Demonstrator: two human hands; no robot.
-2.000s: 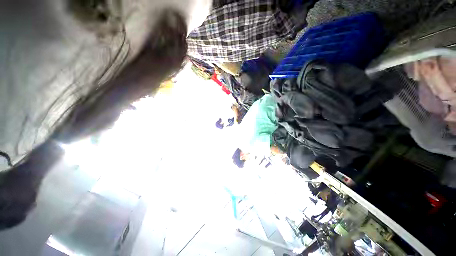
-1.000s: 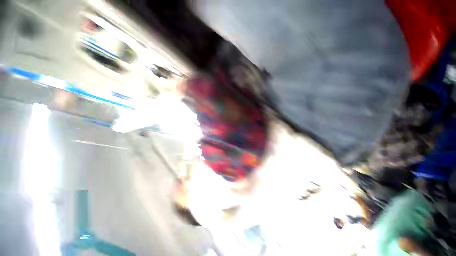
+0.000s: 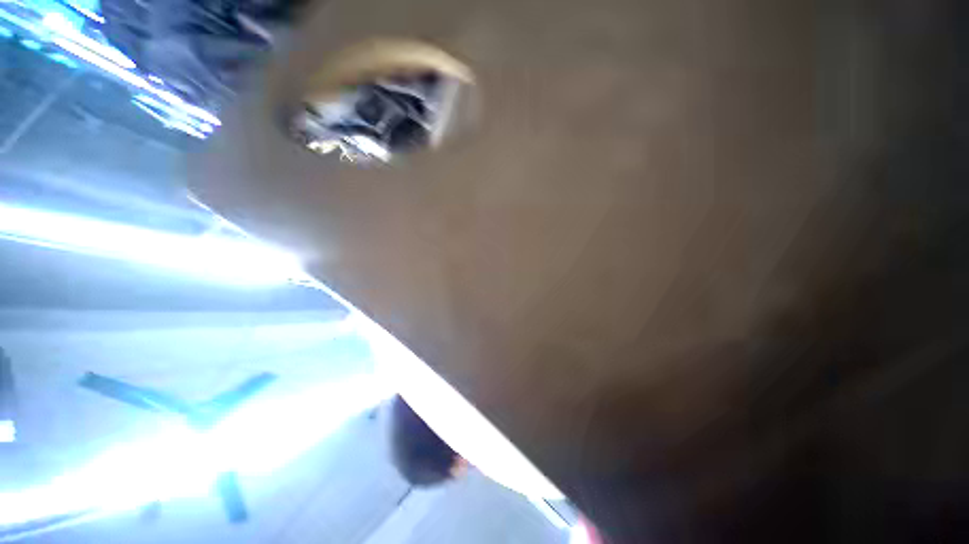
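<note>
A large flat tan-brown sheet, like cardboard (image 3: 595, 213), fills the right and middle of the view very close to the camera. It has an oval hole near its upper left, and grey, white and dark shapes show through the hole. Its left edge runs slanting down to the right and glares white. The sheet is blurred and dark towards the right. Neither my left hand nor my right hand is in view, so I cannot tell what holds the sheet.
A teal ceiling fan (image 3: 197, 409) and bright tube lights (image 3: 128, 239) show at the left, tilted. A person's dark-haired head (image 3: 423, 446) is at the lower middle, beside the sheet's edge. Dark blurred shapes (image 3: 191, 43) are at the upper left.
The view has swung away from the grey cloth, red item and person in checked clothing. The brown sheet now covers most of it. The fan appears higher.
</note>
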